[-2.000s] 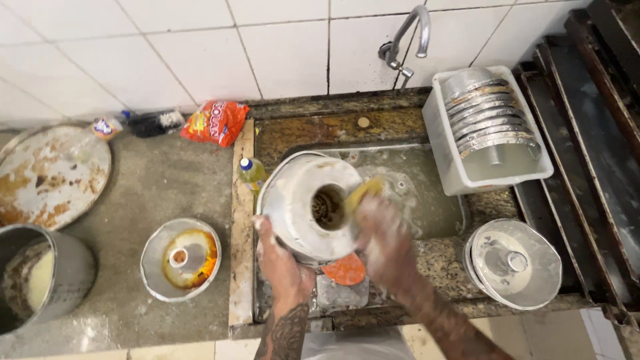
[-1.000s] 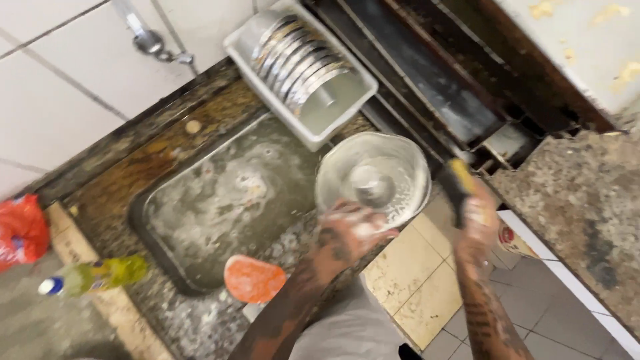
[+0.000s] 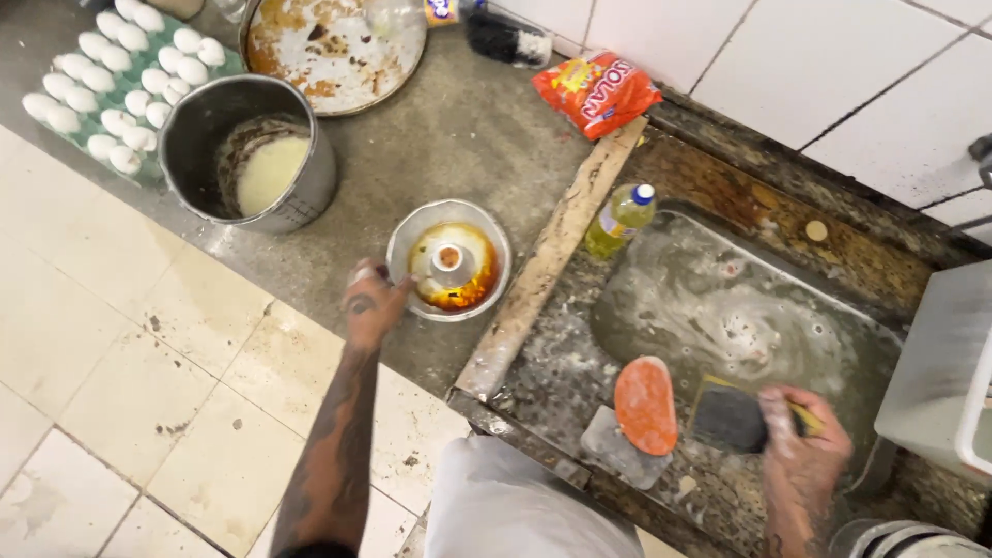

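Observation:
My left hand (image 3: 375, 301) is at the left rim of a round metal ring cake pan (image 3: 397, 267) with amber liquid in it; whether the fingers grip the rim is hard to tell. In my right hand (image 3: 806, 434) is a sponge (image 3: 728, 418), dark on one face with yellow edges, held over the near edge of the sink (image 3: 891, 353). Cloudy, foamy water (image 3: 744, 325) fills the sink. Left of the sponge, an orange oval sponge or scrub pad (image 3: 646, 404) lies partly on a grey block (image 3: 620, 446). A bottle of yellow-green liquid (image 3: 620, 219) stands by the sink's left corner.
A wooden strip (image 3: 554, 260) divides the counter from the sink area. On the counter are a deep metal pot (image 3: 314, 182), a stained round tray (image 3: 391, 85), egg trays (image 3: 167, 31) with eggs and a red plastic packet (image 3: 597, 93). A white plastic tub (image 3: 926, 364) stands at right.
My left hand has let go of the washed pan held at the right and moved left to the pan with amber liquid. My right hand still holds the sponge. The view has swung left.

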